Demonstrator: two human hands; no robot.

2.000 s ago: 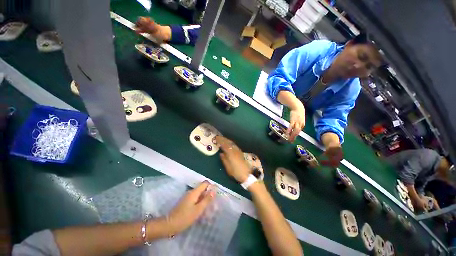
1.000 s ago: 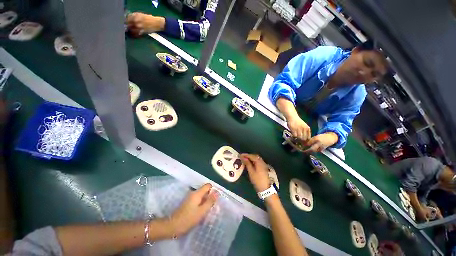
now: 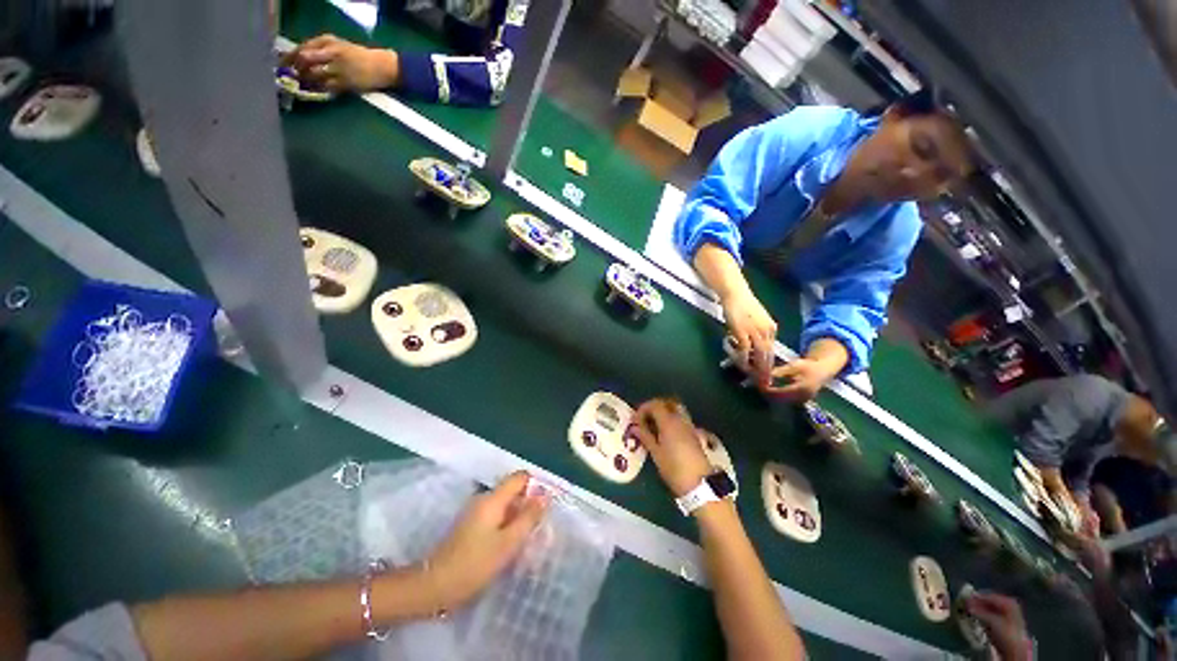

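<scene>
My left hand (image 3: 497, 536) holds the edge of a clear backing sheet (image 3: 549, 588) between thumb and fingers, over the near ledge. My right hand (image 3: 669, 446) reaches over the green belt, its fingertips at the right edge of a cream front cover (image 3: 600, 433) with dark round openings and a grille. Whether something tiny is between those fingertips cannot be seen. Another cream cover (image 3: 713, 455) lies partly hidden behind my right hand. More clear sheets (image 3: 303, 523) lie under my left forearm.
More cream covers (image 3: 423, 324) lie on the belt (image 3: 516, 336). Part-built units (image 3: 540, 239) stand along its far side. A blue bin (image 3: 123, 355) holds white rings. A grey post (image 3: 239, 194) rises at left. A person in blue (image 3: 813, 194) handles a unit opposite; other people's hands show at upper left and lower right.
The covers and units have moved rightwards along the belt. My right hand has moved right and down with the cover, staying at its edge. My left hand keeps hold of the sheet.
</scene>
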